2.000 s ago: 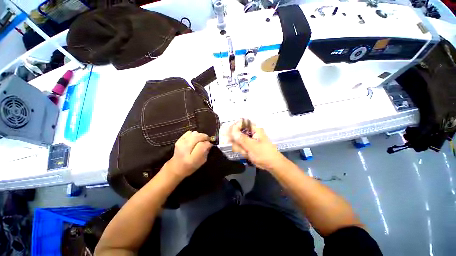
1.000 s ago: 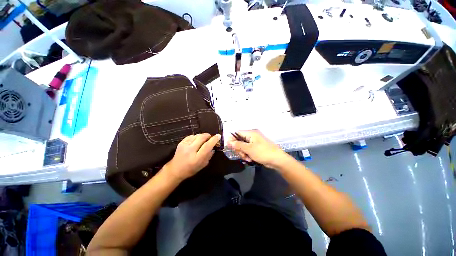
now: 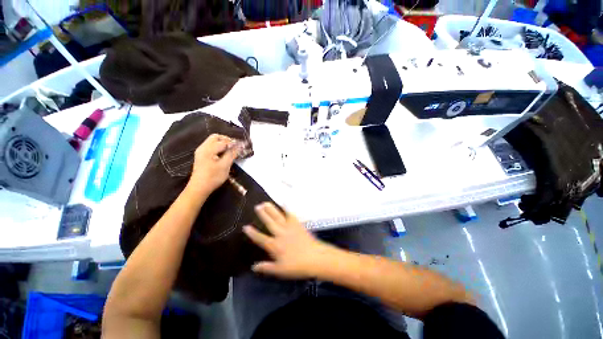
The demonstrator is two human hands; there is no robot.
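Dark brown trousers (image 3: 205, 218) with pale topstitching lie on the white sewing table and hang over its front edge. The waistband end (image 3: 268, 117) juts right toward the machine head. My left hand (image 3: 215, 159) pinches the trousers at the waist edge. My right hand (image 3: 284, 242) is spread, slightly blurred, at the right side of the trousers, holding nothing; whether it touches the cloth is hard to tell. The thread snips (image 3: 369, 175) lie on the machine bed beside the smartphone (image 3: 383, 150). The presser foot (image 3: 319, 137) is right of the waistband end.
The sewing machine (image 3: 463, 79) stands behind the work, with a black flap (image 3: 382, 89) hanging from it. Brown garments (image 3: 175, 69) lie at the back left; others (image 3: 568, 145) hang at the right. A grey fan box (image 3: 33, 155) sits left. A blue crate (image 3: 56, 314) is on the floor.
The snips have left my right hand and lie beside the phone. My left hand has moved up the waist edge. The trousers have shifted left and turned. My right hand has opened. The view has tilted up.
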